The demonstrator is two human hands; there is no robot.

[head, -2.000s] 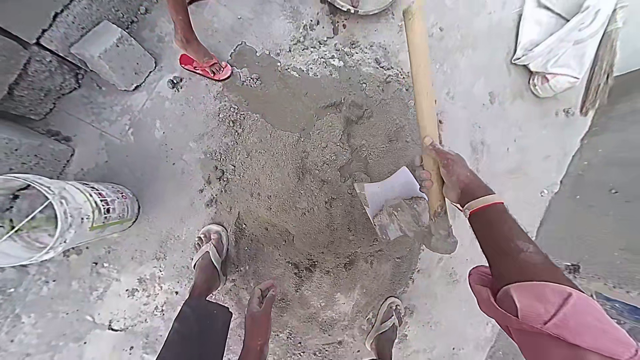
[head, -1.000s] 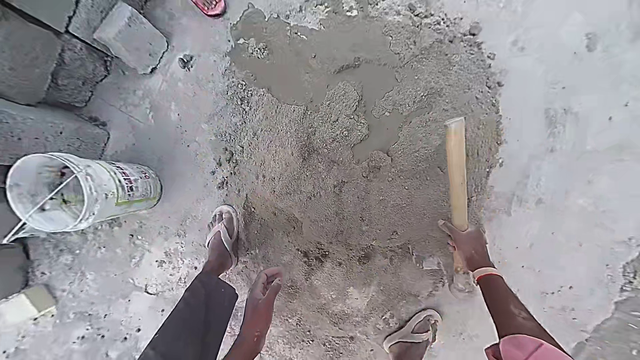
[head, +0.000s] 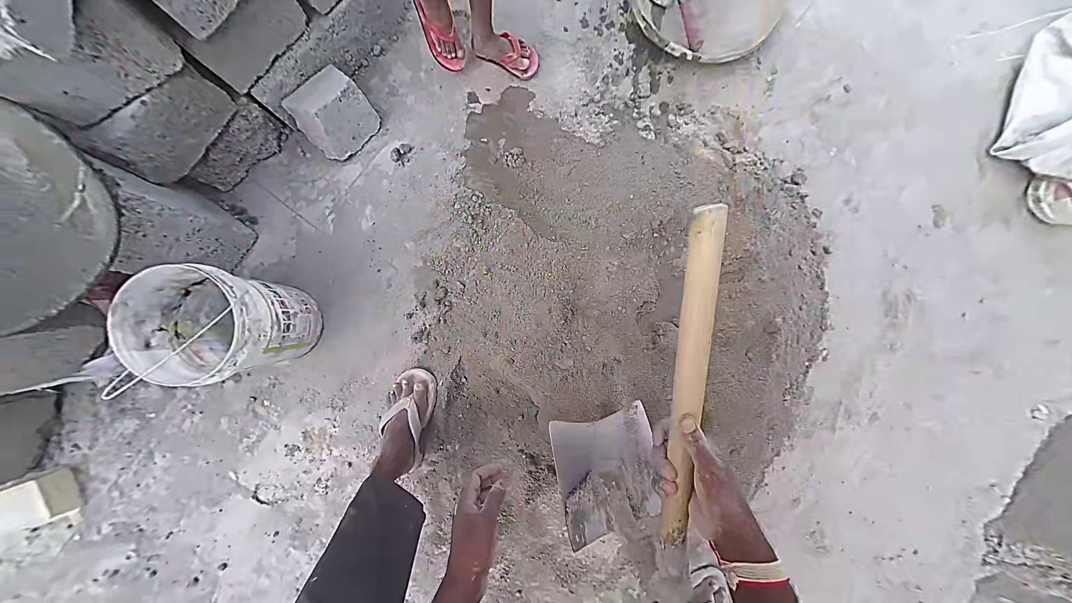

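My right hand (head: pixel 699 461) is closed around the wooden handle (head: pixel 702 310) of a hoe, low down near its metal head. The hoe's broad blade (head: pixel 605 473), smeared with wet mortar, lies to the left of that hand, over the lower edge of a mortar heap (head: pixel 578 285). Wet patches show in the upper part of the heap. My left hand (head: pixel 481 511) hangs at the bottom centre, fingers loosely curled, holding nothing. The lower end of the handle is partly hidden by my hand and blurred.
A white plastic bucket (head: pixel 251 327) lies or tilts at the left, near stacked concrete blocks (head: pixel 176 126). Another person's feet in red flip-flops (head: pixel 511 57) stand beyond the heap. A round pan (head: pixel 712 33) is at the top and a white sack (head: pixel 1043 105) at the right.
Two seconds ago the hoe blade was raised higher over the heap's right side; one second ago it was mostly out of sight. Now it shows low beside my right hand. The view has shifted.
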